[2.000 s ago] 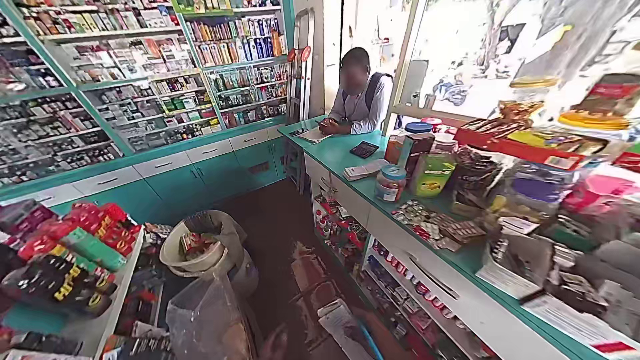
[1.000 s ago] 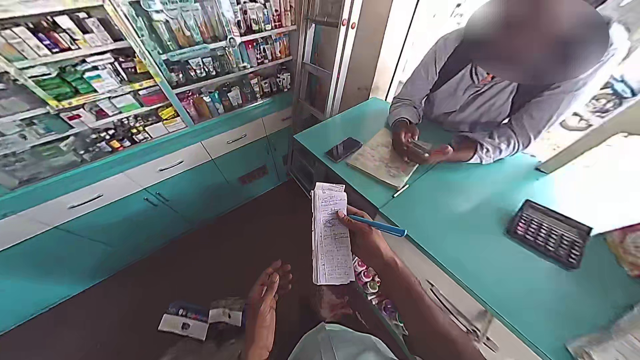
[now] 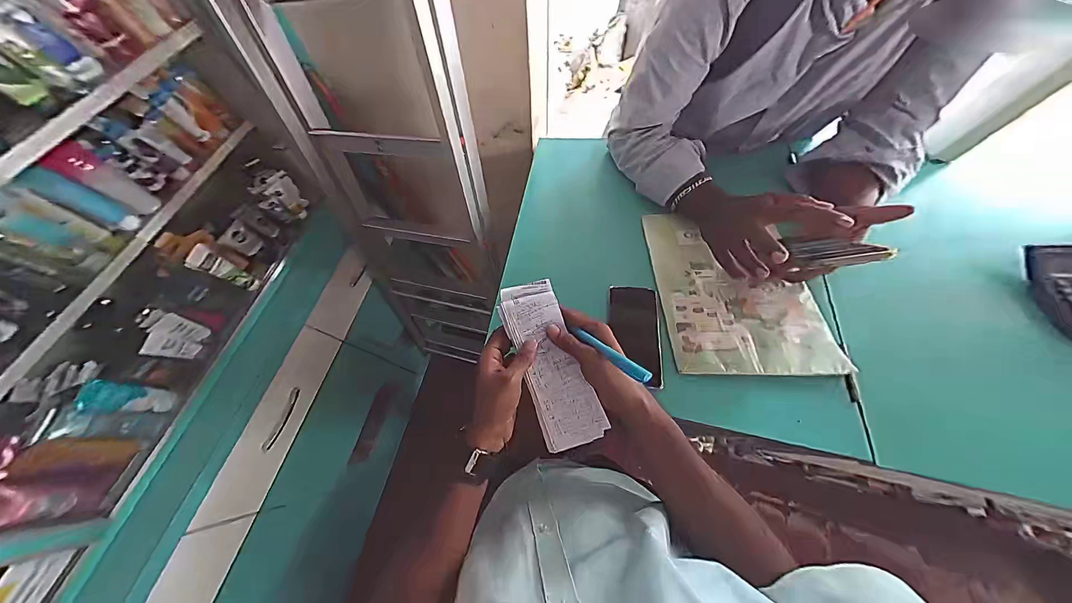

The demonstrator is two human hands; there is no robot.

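Note:
A narrow stack of handwritten paper slips is held between both my hands, over the near left edge of the teal counter. My left hand grips its left side, thumb on top. My right hand holds its right side and also has a blue pen pointing down to the right. Just right of my right hand, a dark smartphone lies on the counter. Beside the phone is a flat printed booklet or folder. Above it, another person's hands hold a small stack of thin items.
The teal counter runs to the right, with a dark calculator at its far right. A person in a grey shirt leans on it. Glass-fronted shelves of packaged products and drawers stand left, beside a metal ladder.
My left hand, apart from the slips a second ago, now grips them. The view has swung closer over the counter. The other person's hands remain above the booklet.

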